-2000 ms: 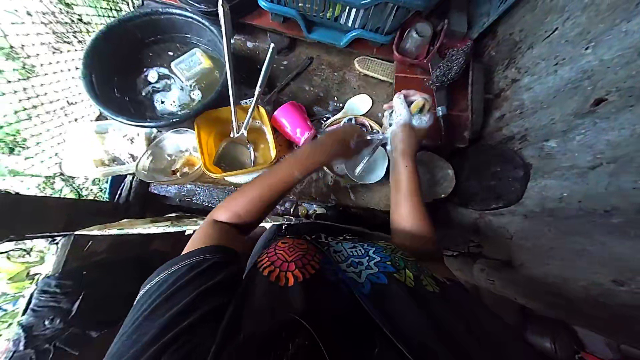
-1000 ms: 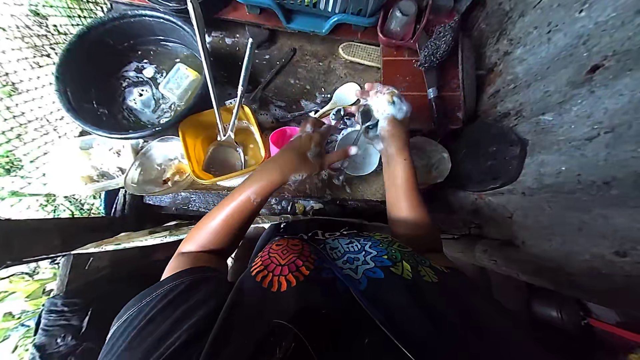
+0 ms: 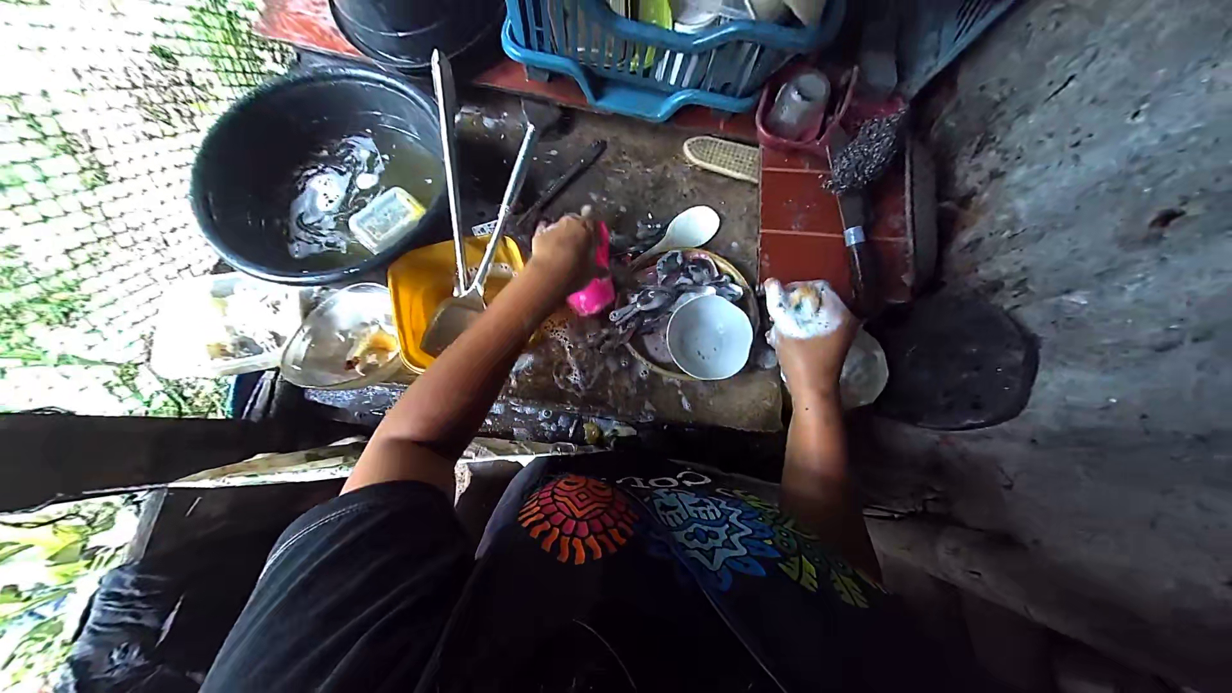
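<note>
My left hand (image 3: 566,252) is on the pink plastic cup (image 3: 593,295), its fingers at the cup's upper edge. My right hand (image 3: 814,322) is closed around a soapy sponge (image 3: 807,304) covered in white foam. Between the hands, a white bowl (image 3: 710,337) rests on a round plate (image 3: 749,289) beside a heap of wet spoons and forks (image 3: 674,281). A white serving spoon (image 3: 691,229) lies just above them. To the left of my left hand, a yellow plastic tub (image 3: 416,289) holds two long-handled metal utensils (image 3: 454,313).
A black basin (image 3: 217,192) of cloudy water with a plastic container (image 3: 385,221) stands at the left. A clear bowl (image 3: 332,337) sits below it. Behind are a blue dish rack (image 3: 635,96) and a brush (image 3: 729,157). A steel-wool scrubber (image 3: 866,154) lies near the concrete wall (image 3: 1107,241).
My left hand has moved left, away from the bowl and cutlery, to the pink cup. My right hand, still holding the sponge, now sits lower, to the right of the bowl.
</note>
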